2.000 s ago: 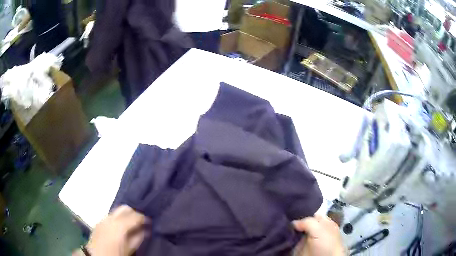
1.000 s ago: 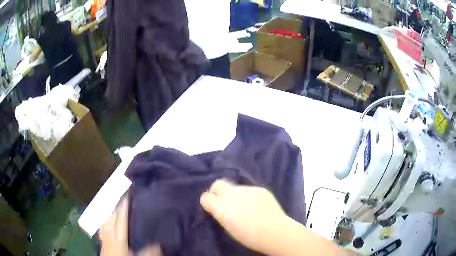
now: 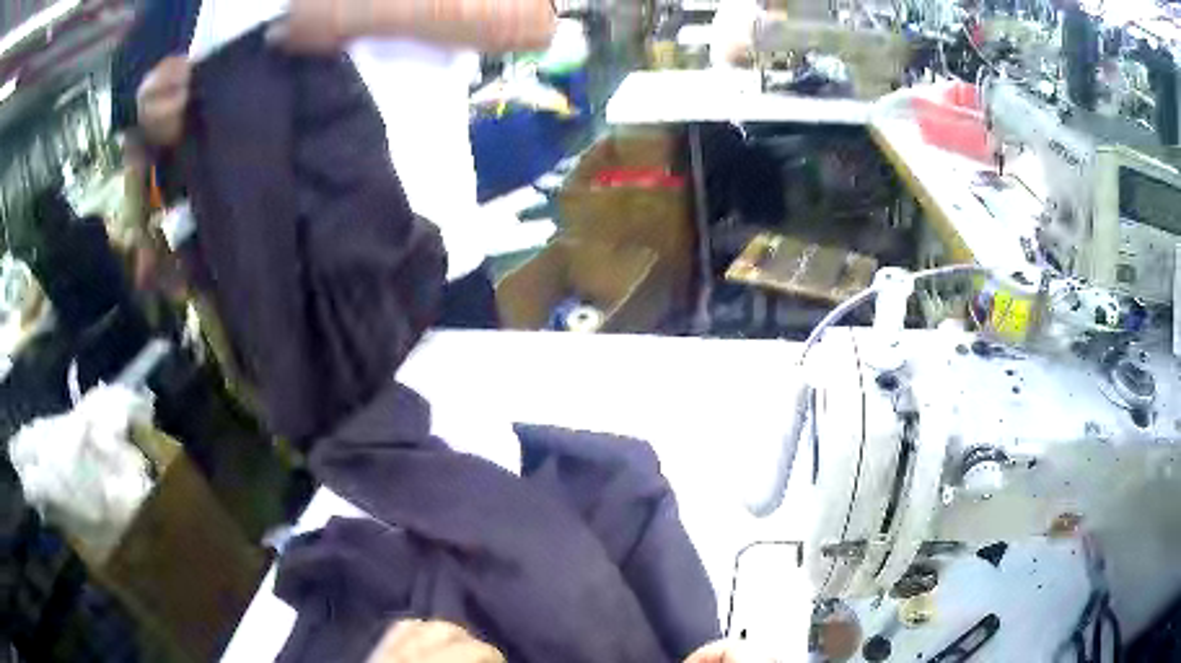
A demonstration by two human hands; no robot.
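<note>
A dark purple-brown garment (image 3: 518,531) lies heaped on the white table (image 3: 622,369), with its lower part cut off by the bottom edge. My left hand (image 3: 434,644) is at the bottom edge on the cloth, mostly cut off; its fingers are hidden. My right hand (image 3: 712,651) shows only as a small piece at the bottom edge by the cloth's right side. Another person's hands and arm (image 3: 421,20) hold up a similar dark garment (image 3: 304,246) at upper left. Its lower end meets the heaped cloth; whether they are joined is unclear.
The sewing machine (image 3: 894,440) stands at right, with dark snips (image 3: 965,637) and scissors (image 3: 1098,615) on its bed. A carton with white cloth (image 3: 84,466) is at left. Open cartons (image 3: 615,272) stand behind the table. A wooden-looking stool (image 3: 803,268) is under the far table.
The view has turned and shifted. My right hand has moved from the middle of the cloth to the bottom edge. The other person's garment is now held up closer, with hands visible.
</note>
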